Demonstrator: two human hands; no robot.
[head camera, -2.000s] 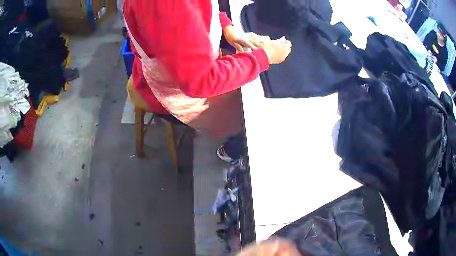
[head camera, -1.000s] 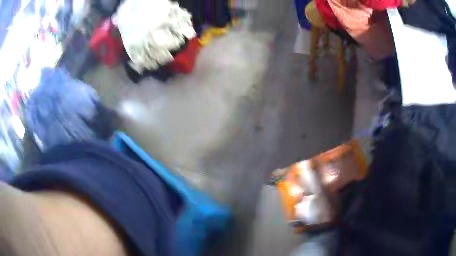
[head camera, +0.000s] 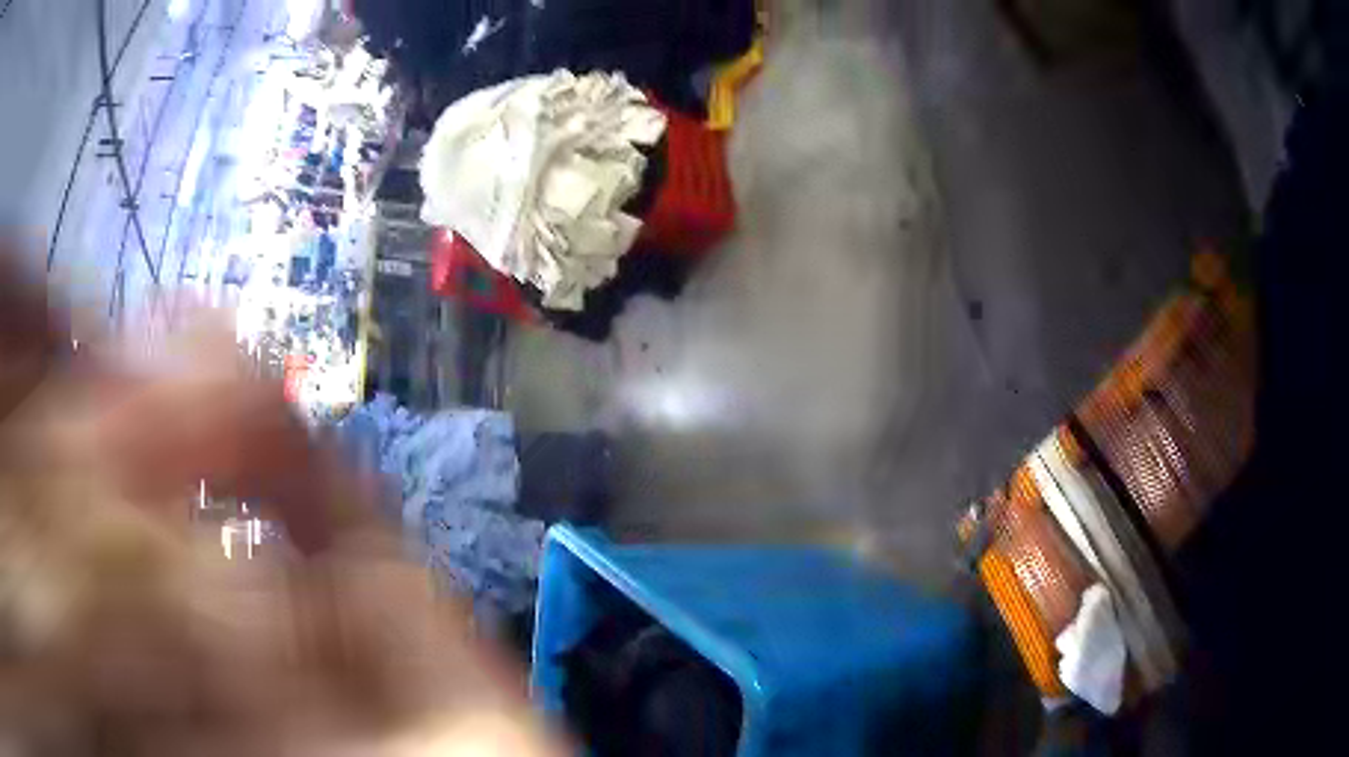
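Note:
My left hand (head camera: 252, 562) is very large and blurred at the left edge, close to the camera and cut off. Its fingers cannot be made out, nor whether it holds anything. My right hand is not in view. A blue plastic bin (head camera: 829, 629) stands on the floor at the bottom centre, with black cloth (head camera: 651, 688) inside it. An orange woven stool or basket (head camera: 1169, 429) is at the lower right, with a white strip and a small white piece (head camera: 1095, 651) on it. Dark cloth (head camera: 1287, 577) fills the right edge; what it is cannot be told.
A cream cloth bundle (head camera: 548, 178) lies on red and black things at the upper left. A red crate or basket (head camera: 691, 185) is beside it. Light blue cloth (head camera: 451, 481) is heaped left of the bin. Grey floor (head camera: 829, 281) runs through the middle.
The view has swung left and down, away from the white table and the person in red. The bin and orange stool now show clearly. A blurred hand now covers the left side.

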